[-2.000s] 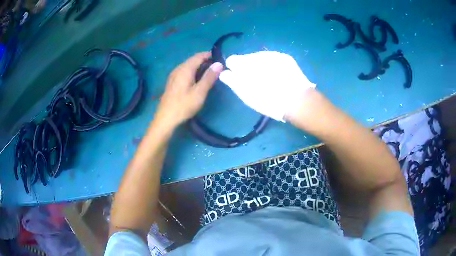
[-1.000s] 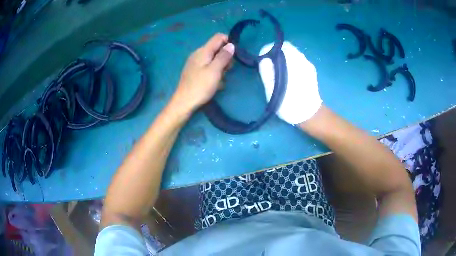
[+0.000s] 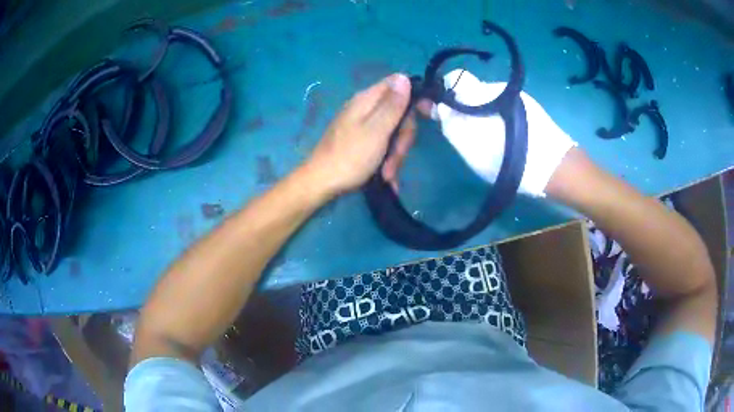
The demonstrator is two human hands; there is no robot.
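A black headband (image 3: pixel 439 238), a large open ring, is held over the bench with its thick arc towards me. A smaller black C-shaped yoke (image 3: pixel 460 53) sits at its far side. My bare left hand (image 3: pixel 366 137) grips the headband's left end, thumb on top. My white-gloved right hand (image 3: pixel 503 133) is behind the headband's right side, its fingertips near the left end at the yoke. A thin dark wire loop (image 3: pixel 457 80) shows beside the yoke. The exact joint is partly hidden by the fingers.
A pile of black headbands (image 3: pixel 161 161) lies on the left of the blue-green bench (image 3: pixel 265 201). Several loose yokes (image 3: pixel 616 80) lie at the right. An open carton (image 3: pixel 555 294) stands below the bench's right edge, with dark parts and white material beside my right arm.
Both hands and the headband have moved right and slightly towards me. My right fingertips have come across to the left end, near my left hand. The carton's flap has come into view.
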